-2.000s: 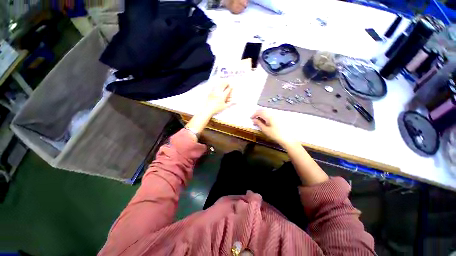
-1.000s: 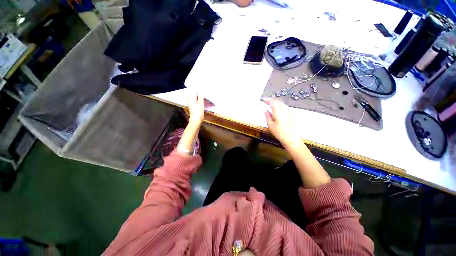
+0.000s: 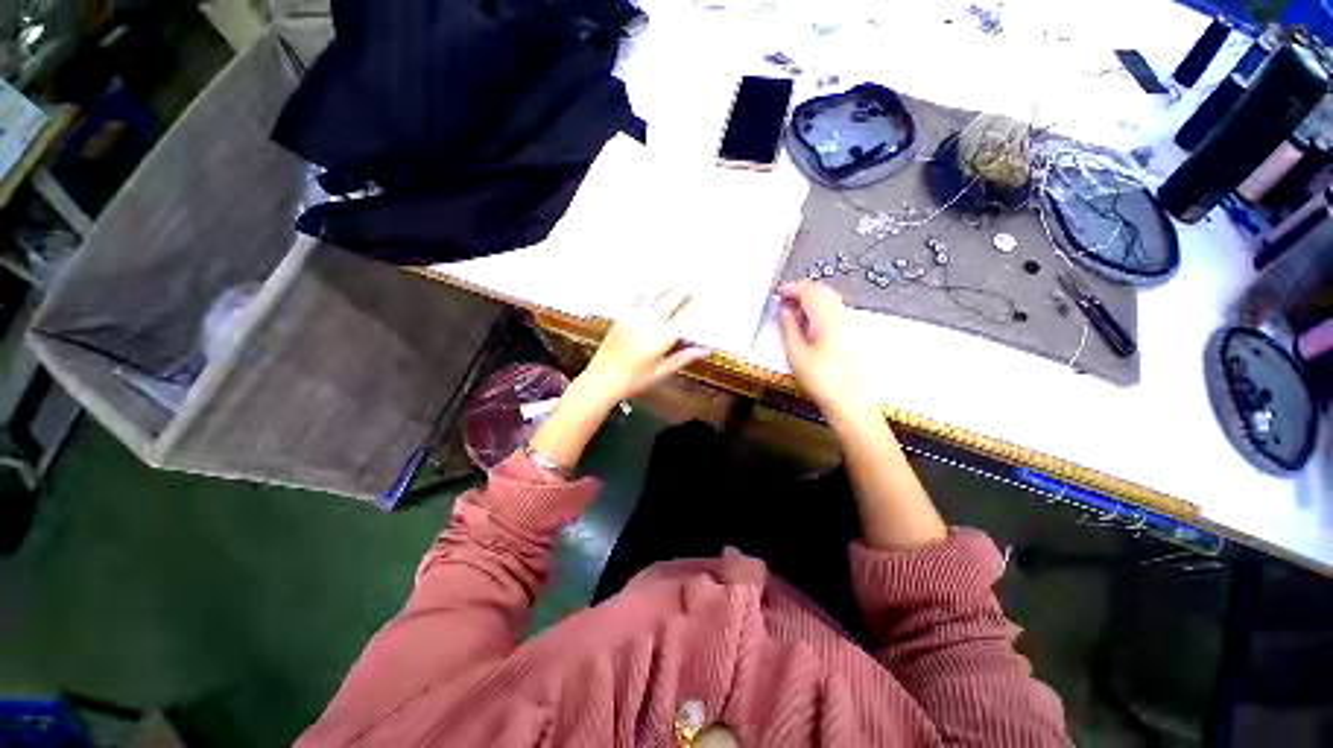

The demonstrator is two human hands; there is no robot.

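Observation:
White paper [image 3: 716, 219] lies on the white table in front of me, hard to separate from the tabletop. My left hand [image 3: 643, 348] lies on its lower part at the table's front edge, fingers spread, holding nothing visible. My right hand [image 3: 816, 325] is at the paper's right edge beside the mat, thumb and fingertips close together. Whether it pinches the paper edge or a small thing cannot be told.
Dark garments [image 3: 453, 132] are heaped at left beside a grey fabric bin [image 3: 278, 373]. A smartphone [image 3: 756, 120] lies behind the paper. The grey-brown mat [image 3: 950, 314] holds buttons, snips [image 3: 1099, 316], button trays [image 3: 852, 135] and a pincushion [image 3: 997, 151]. A reddish basket [image 3: 512, 415] is below.
The printed paper seen by the phone at first is gone from there. My left hand moved left to the table edge, then back right onto the paper. My right hand stays near the mat's corner.

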